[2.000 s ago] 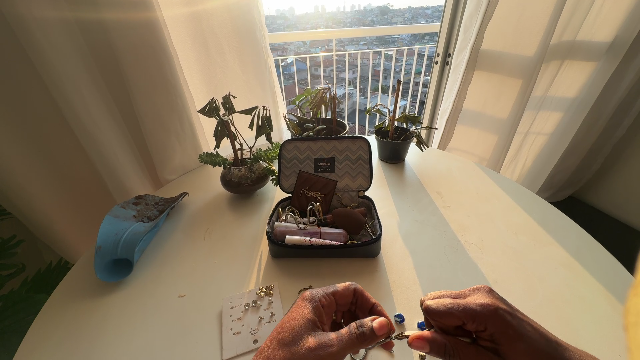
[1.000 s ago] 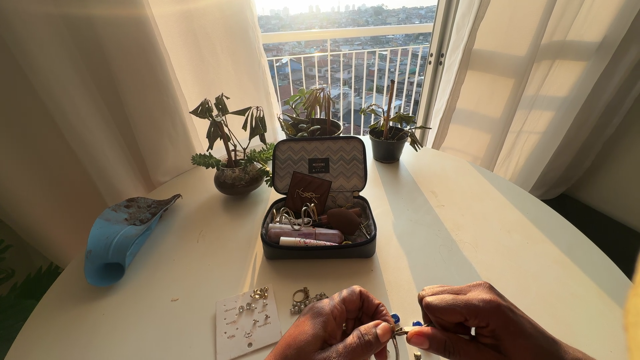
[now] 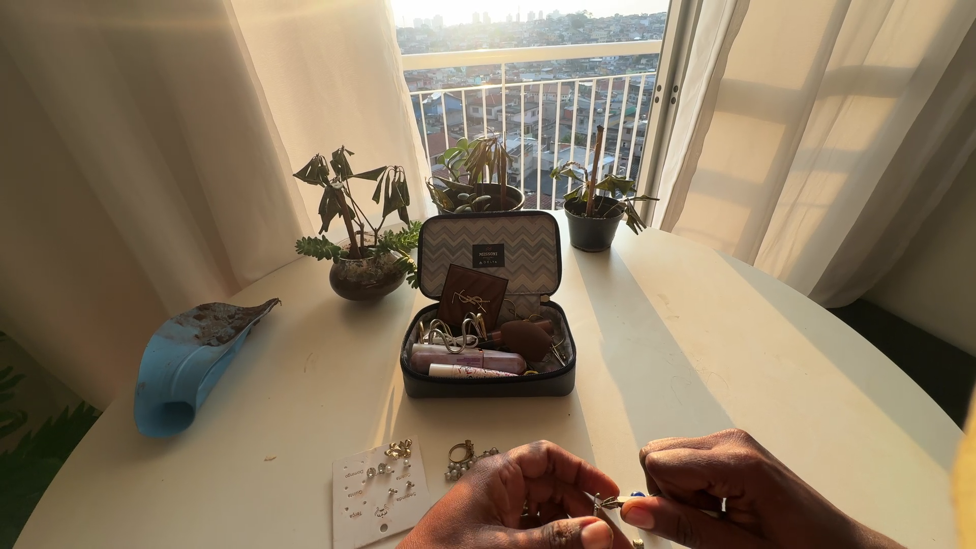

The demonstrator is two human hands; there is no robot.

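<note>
At the lower middle of the head view, my left hand [image 3: 526,503] pinches a small silvery metal piece [image 3: 598,503] between thumb and fingers. Close on its right, my right hand [image 3: 724,488] grips a slim pointed metal tool [image 3: 627,500], its tip touching that piece. A blue bead or stone shows behind the tool, partly hidden. Left of my left hand lies a white earring card [image 3: 358,488] with several earrings on it. A gold-coloured ring [image 3: 460,451] and pearly beads [image 3: 482,456] sit just behind that hand.
An open zip case [image 3: 488,385] holds a dark compact [image 3: 473,296], tubes and a brown makeup sponge [image 3: 526,340]. Potted plants [image 3: 366,278] [image 3: 593,229] stand by the window. A blue scoop [image 3: 179,374] with soil lies on the round white table [image 3: 290,427] at left.
The view has shifted slightly. More of the ring and beads shows beside my left hand than two seconds ago. Both hands stay close together at the small metal piece.
</note>
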